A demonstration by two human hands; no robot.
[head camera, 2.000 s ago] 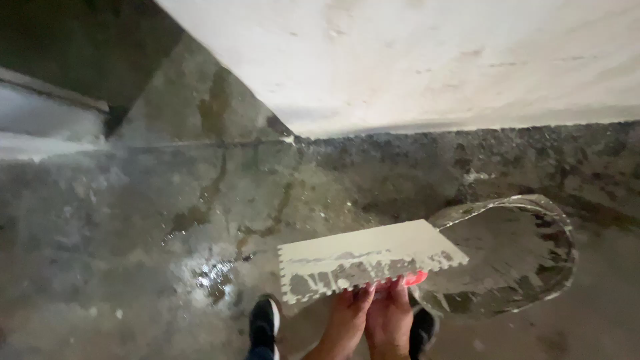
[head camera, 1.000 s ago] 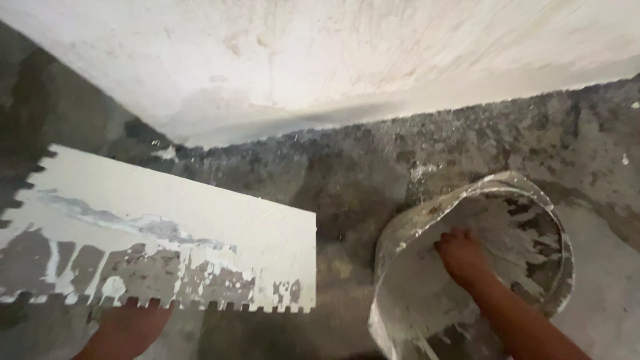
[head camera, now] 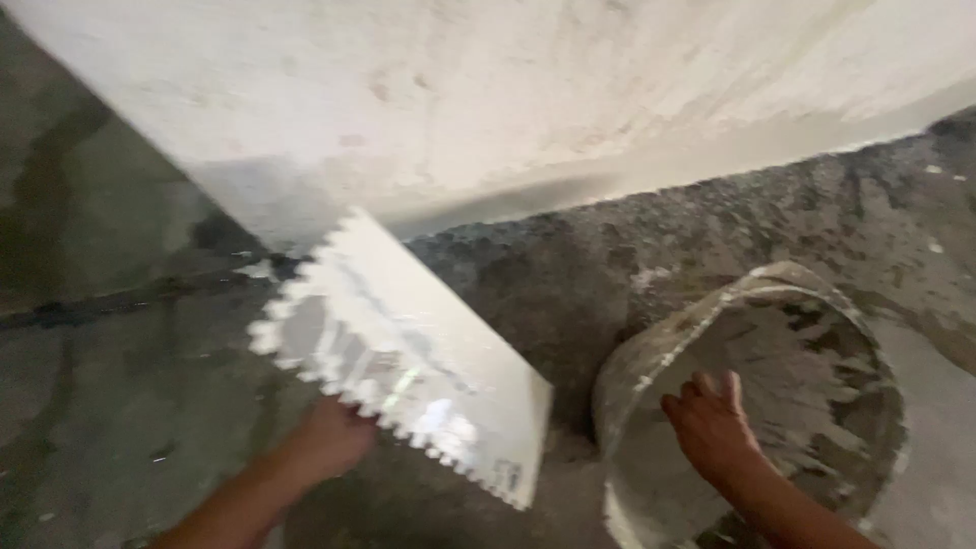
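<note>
A notched trowel [head camera: 457, 343], its metal blade smeared with pale wet plaster or adhesive, is tilted in front of the wall's lower edge. My left hand [head camera: 339, 435] grips it from behind, and the blade hides the handle and most of the fingers. To the right, a plaster-crusted bucket [head camera: 633, 381] leans with its mouth towards me. My right hand [head camera: 713, 427] is over the bucket's mouth with its fingers partly spread and nothing seen in them. Whether it touches the inside, coated with grey-white material, I cannot tell.
A pale, coated wall [head camera: 534, 99] fills the upper part of the view and ends in a corner at the left. Below it runs a rough, stained concrete floor [head camera: 549, 282]. A small white lump [head camera: 258, 269] lies near the wall's corner.
Two seconds ago both hands were together at the trowel; my right hand has since moved over to the bucket. In the last second the trowel has turned to a steeper slant. The view has shifted.
</note>
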